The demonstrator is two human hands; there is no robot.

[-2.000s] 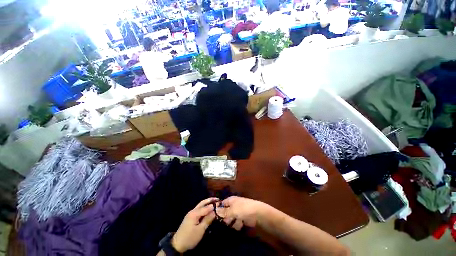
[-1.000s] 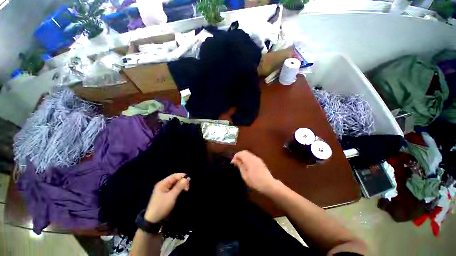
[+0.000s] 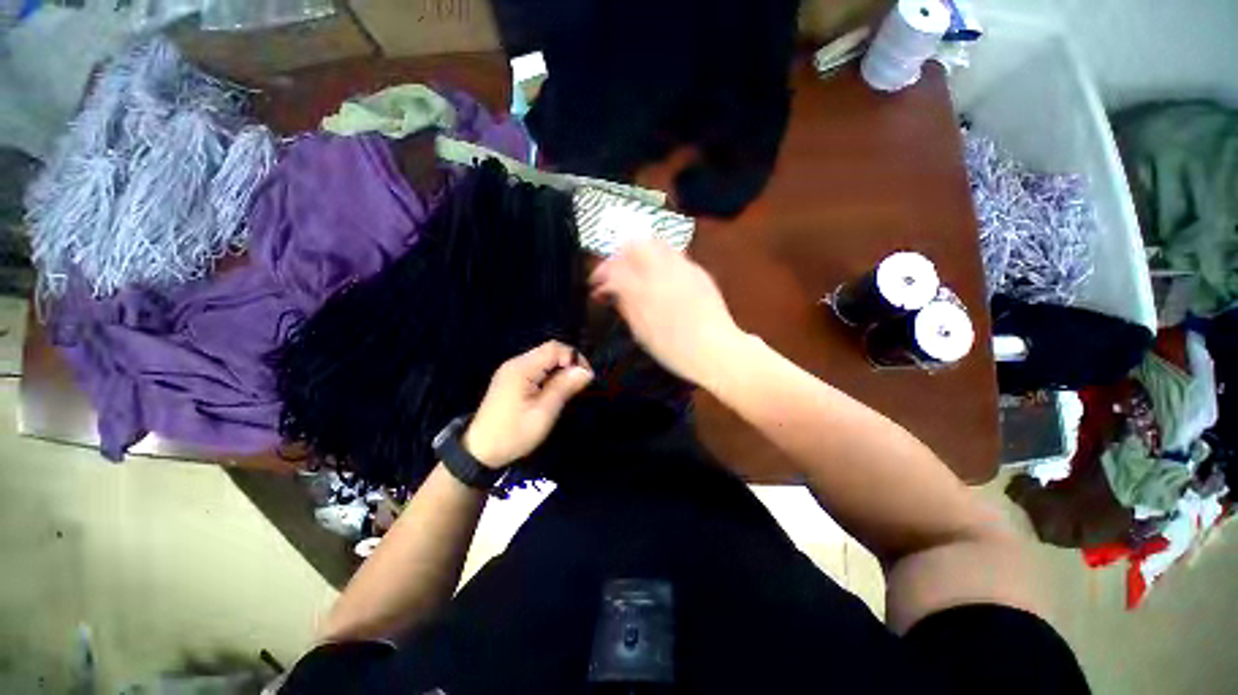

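A thick black cord bundle (image 3: 435, 299) lies heaped on the purple fabric and the table in front of me. My left hand (image 3: 523, 405), with a dark watch on the wrist, is over the bundle's right part. Its thumb and fingertips are pinched on a dark bit of black cord (image 3: 576, 361). My right hand (image 3: 665, 307) is further up and to the right, fingers bent and slightly blurred. Any thin cord at its fingertips cannot be told against the dark bundle. The patterned pale packet (image 3: 633, 223) lies just beyond it.
Purple fabric (image 3: 333, 217) and a pale lilac-grey cord bundle (image 3: 143, 177) lie left. Two black spools (image 3: 906, 281) with white ends stand right. A white thread cone (image 3: 902, 49) and black fabric (image 3: 652, 95) are at the back. A white bin (image 3: 1116, 204) stands beyond the table's right edge.
The view has tilted down. My hands were together two seconds ago, then apart over the bundle; now they are closer again, the right hand higher than the left.
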